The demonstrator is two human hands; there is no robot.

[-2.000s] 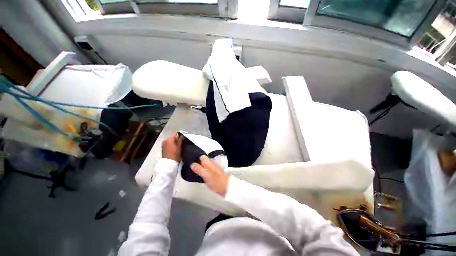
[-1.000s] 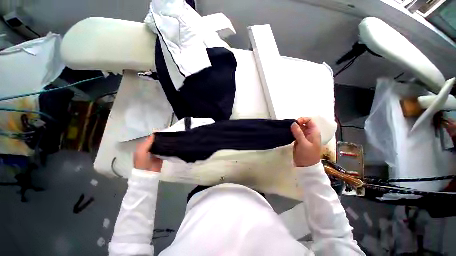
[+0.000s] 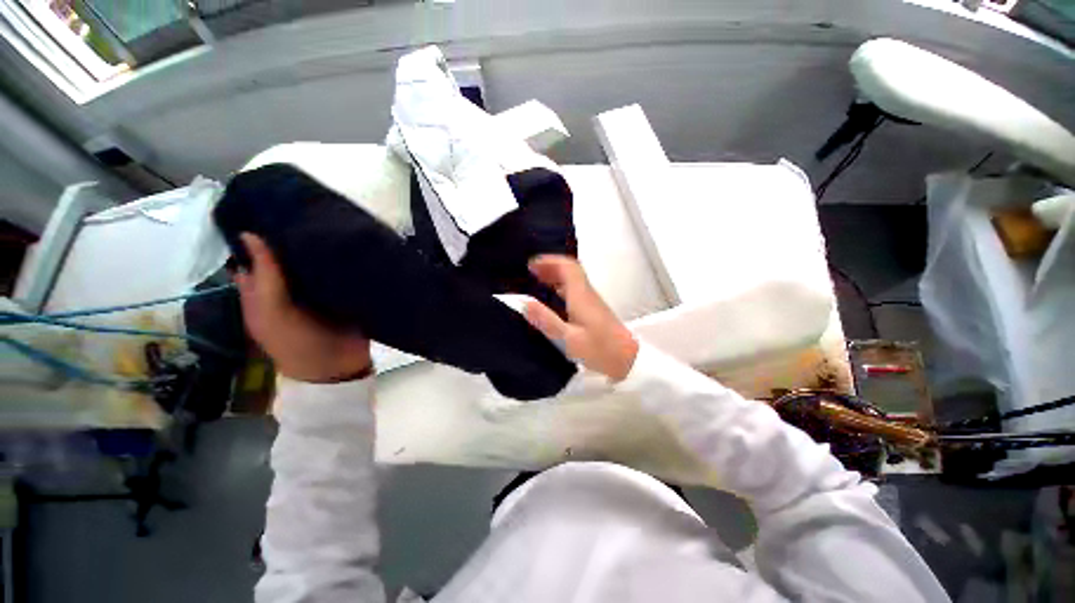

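A navy sleeve (image 3: 389,283) stretches diagonally in front of me, from upper left to lower right, above the sleeve board and table. My left hand (image 3: 295,318) is closed on its left part from below, thumb against the cloth. My right hand (image 3: 584,324) is beside its lower right end, fingers apart; no firm grip on it shows. A little white cloth shows under the sleeve near its middle. The cream sleeve board (image 3: 743,324) extends to the right, its left part hidden behind the sleeve and my right hand.
The garment body (image 3: 548,200) with white quilted lining lies heaped behind the sleeve. A white straight block (image 3: 642,206) lies on the pressing table (image 3: 754,224). The steam iron (image 3: 866,424) with dark hoses is at right, beside the iron rest (image 3: 890,365). Another padded arm (image 3: 955,100) is at upper right.
The sleeve, earlier stretched level between both hands, is now slanted with its left end raised. My left hand has moved up and left; my right hand has moved inward and opened.
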